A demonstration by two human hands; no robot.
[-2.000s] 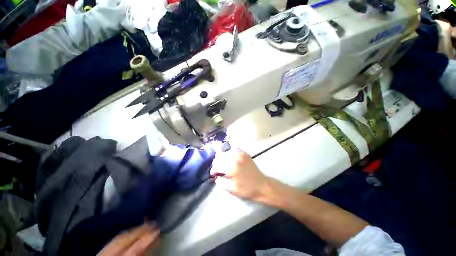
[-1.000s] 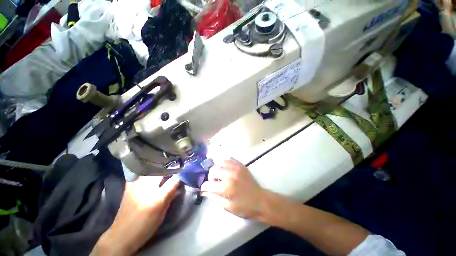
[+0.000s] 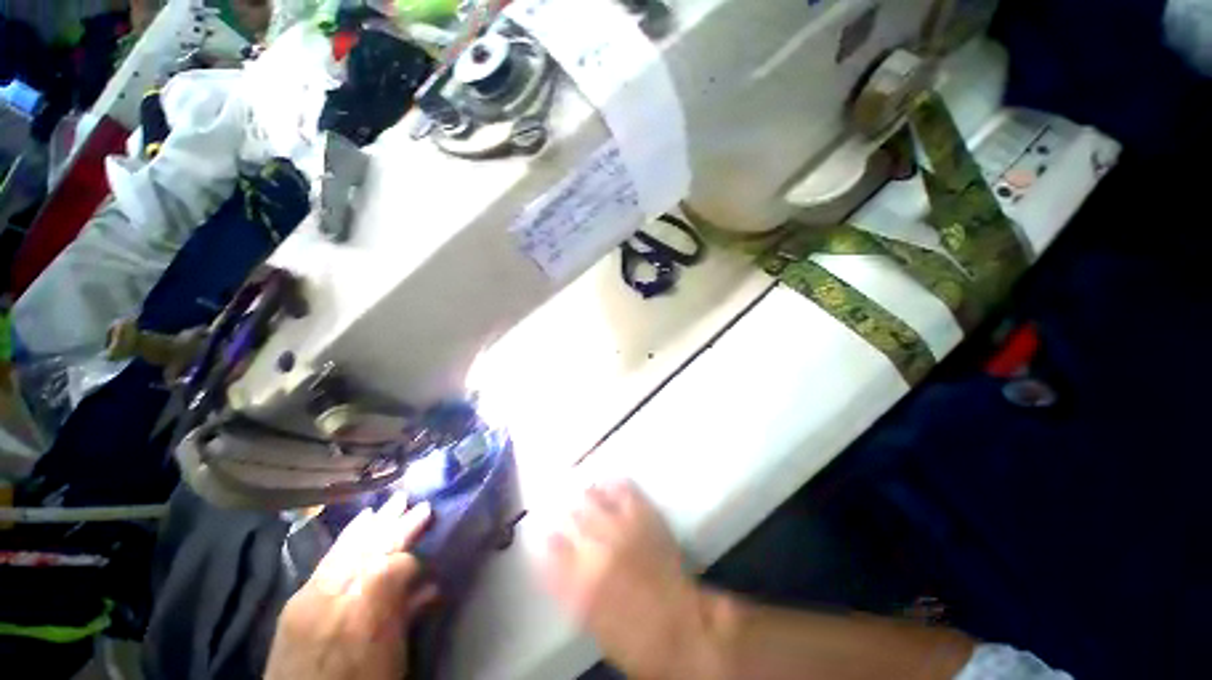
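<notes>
Dark navy and grey fabric [image 3: 468, 538] lies under the needle area of the cream sewing machine [image 3: 399, 292], with more grey cloth bunched to the left. Bright lamp glare hides the needle. My left hand [image 3: 352, 598] lies on the fabric just in front of the presser foot [image 3: 465, 452], fingertips pressed down near it; I cannot tell if it grips the cloth. My right hand [image 3: 618, 565] is blurred, over the white bed right of the fabric, apart from it, fingers slightly spread and holding nothing visible.
Large shears [image 3: 233, 348] lie on the machine head. Small black-handled scissors [image 3: 661, 255] lie on the bed behind the needle. A handwritten note [image 3: 578, 213] and white strip are on the head. Green-yellow strips [image 3: 864, 319] cross the bed. Heaped clothing [image 3: 173, 199] lies behind.
The view has shifted, so the machine sits further left. My right hand has come away from the fabric at the needle. My left hand stays on the cloth, its fingers now nearer the foot.
</notes>
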